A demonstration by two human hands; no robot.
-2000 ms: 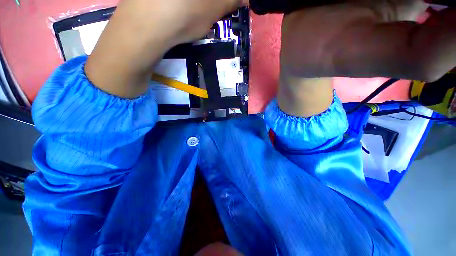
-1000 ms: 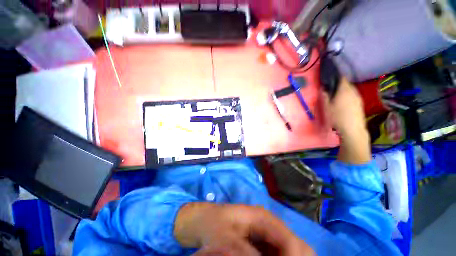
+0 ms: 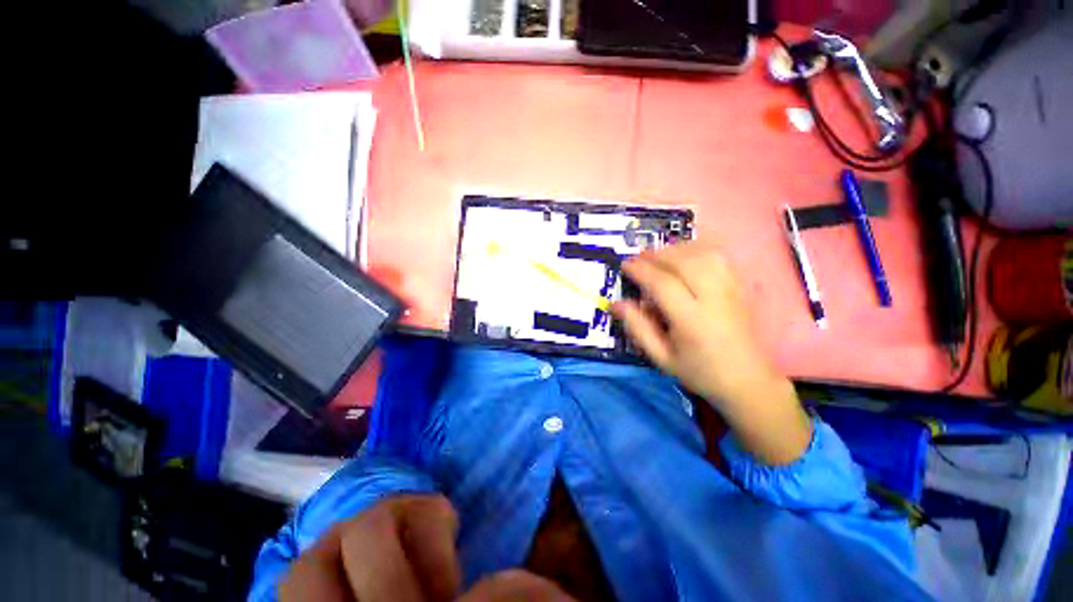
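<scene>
The open tablet body (image 3: 518,276) lies flat on the pink-red mat at the front edge of the bench. Its white battery area, dark circuit parts and a yellow-orange flex cable (image 3: 562,279) show. My right hand (image 3: 694,318) is over the right part of the tablet body, with bent fingers over its inner parts. The fingertips are small and blurred, so I cannot tell if they hold something. My left hand (image 3: 382,553) is at the bottom, in front of my body and off the bench, fingers curled. Its fingertips are not clear, so a held thing cannot be made out.
A dark tablet (image 3: 300,300) lies tilted on white sheets (image 3: 277,135) at left. A marker pen (image 3: 867,241), a white-and-dark stick (image 3: 806,265), and an electric screwdriver (image 3: 945,253) are at right. A white tray (image 3: 518,47) stands at the back; blue totes (image 3: 212,406) are below the bench.
My right hand has moved left from the screwdriver area onto the open tablet body. My left hand has moved left along the bottom. The view has shifted, so the bench things appear further right.
</scene>
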